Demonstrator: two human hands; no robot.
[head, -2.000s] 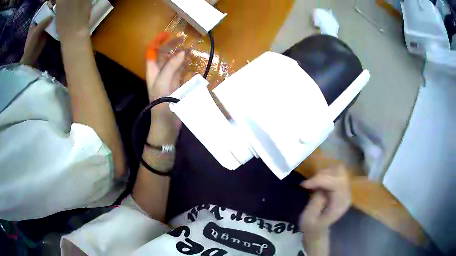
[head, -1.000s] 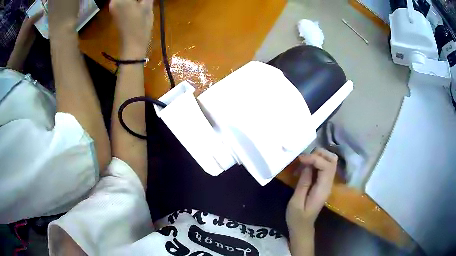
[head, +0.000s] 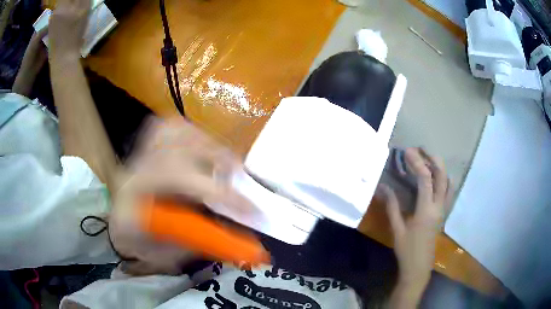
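A white camera housing (head: 317, 154) with a black rounded head (head: 350, 81) lies tilted across the table's near edge, its white bracket (head: 266, 211) toward the lower left. A flat white antenna (head: 394, 108) stands along its right side. My left hand (head: 175, 181), badly blurred, is closed around the bracket's left end; an orange sleeve (head: 202, 232) covers one finger. My right hand (head: 426, 196) is over a grey cloth (head: 400, 166) right of the housing, fingers curved and spread; whether they grip it is unclear.
A black cable (head: 170, 57) runs over the orange tabletop (head: 260, 48). A white wad (head: 371, 43) and thin stick (head: 426, 40) lie on the grey mat (head: 447, 121). More white cameras (head: 495, 45) stand upper right by a white sheet (head: 507, 169). Another person's arm (head: 81, 108) is at left.
My left hand has come back from the upper left onto the bracket. My right hand has moved right, from beside the housing onto the cloth. The camera has turned slightly and shifted left.
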